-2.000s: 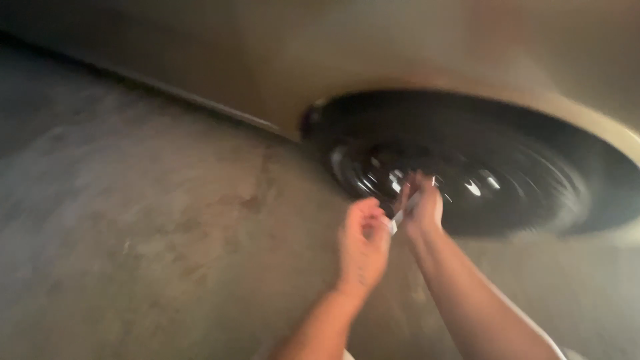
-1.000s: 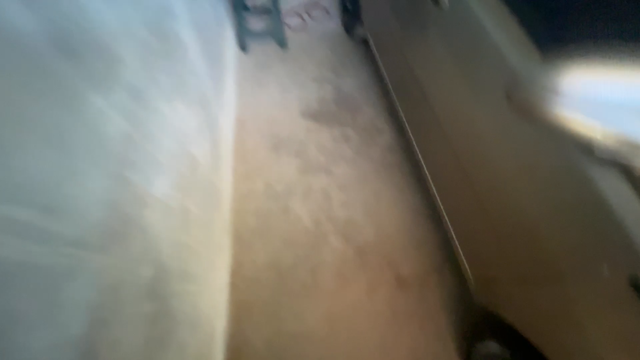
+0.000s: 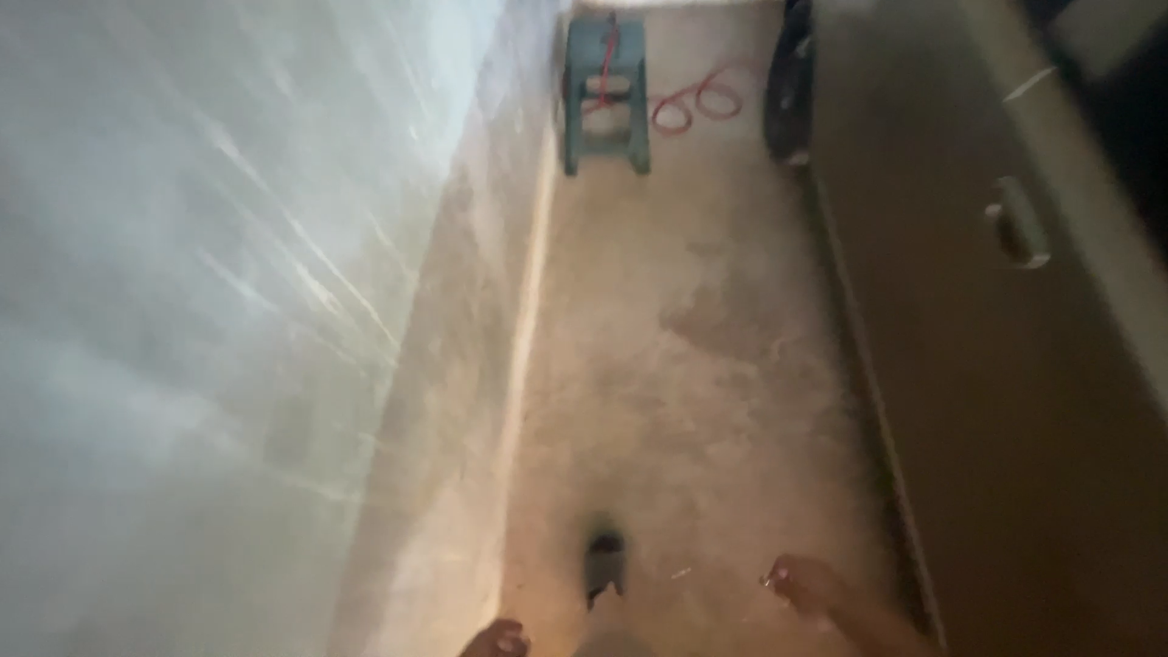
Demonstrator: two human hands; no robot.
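At the bottom edge, my left hand (image 3: 497,637) is partly cut off, its fingers curled; whether it holds anything is not visible. My right hand (image 3: 796,584) is low and to the right, over the floor beside the car. A small shiny spot shows at its fingertips, too blurred to name. Between the hands a dark shoe (image 3: 604,558) is on the concrete floor. The car's side (image 3: 967,392) fills the right, with a door handle (image 3: 1020,226) high above my right hand.
A green plastic stool (image 3: 607,160) stands far ahead by the wall (image 3: 237,365), a red hose (image 3: 672,117) over it and looped on the floor (image 3: 639,383). One car wheel (image 3: 789,100) is at the upper right. The floor strip runs between wall and car.
Two seconds ago both hands were together at a car wheel, with something whitish between them. Now they are apart and low, away from that wheel. The view has swung to the passage along the car.
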